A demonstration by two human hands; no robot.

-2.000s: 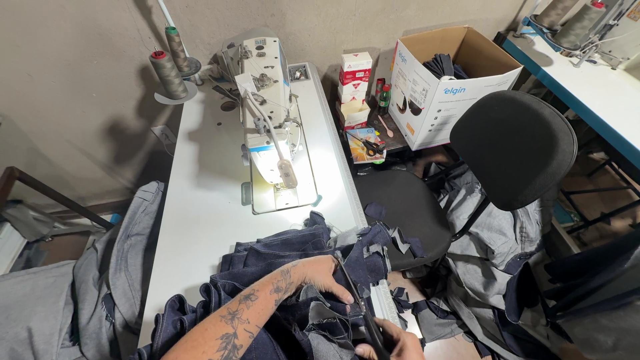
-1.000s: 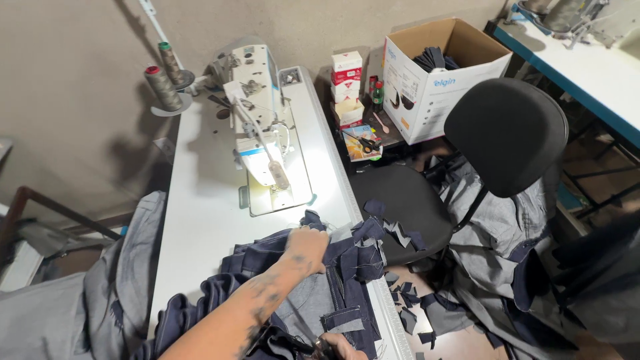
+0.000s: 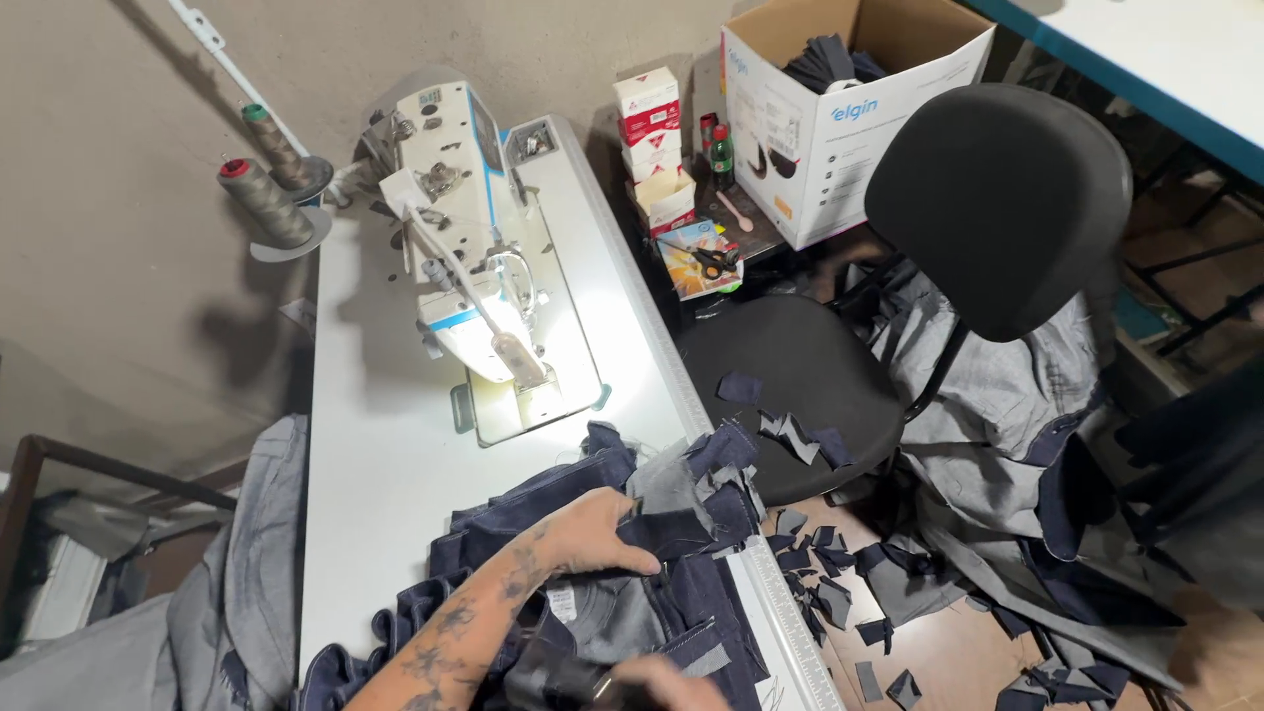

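Dark denim garment pieces (image 3: 538,479) lie piled along the near end of the white sewing table. My left hand (image 3: 597,538), at the end of a tattooed forearm, grips a folded denim edge, its thumb and fingers around the cloth. Low in the view my right hand (image 3: 667,681) is blurred; a dark object with a small metallic glint lies against it, too blurred to name. Beyond the pile stands the industrial sewing machine (image 3: 454,217), its lamp lighting the needle area.
A black chair (image 3: 790,385) with fabric scraps on its seat stands right of the table. Denim scraps (image 3: 829,592) litter the floor. A cardboard box (image 3: 839,128) of dark cloth, small boxes (image 3: 652,128) and scissors (image 3: 713,259) are behind. Grey denim (image 3: 237,553) hangs at left.
Two seconds ago my right hand held dark-bladed scissors by the cloth at the table's right edge; it is now lower and farther left. My left hand has shifted along the pile.
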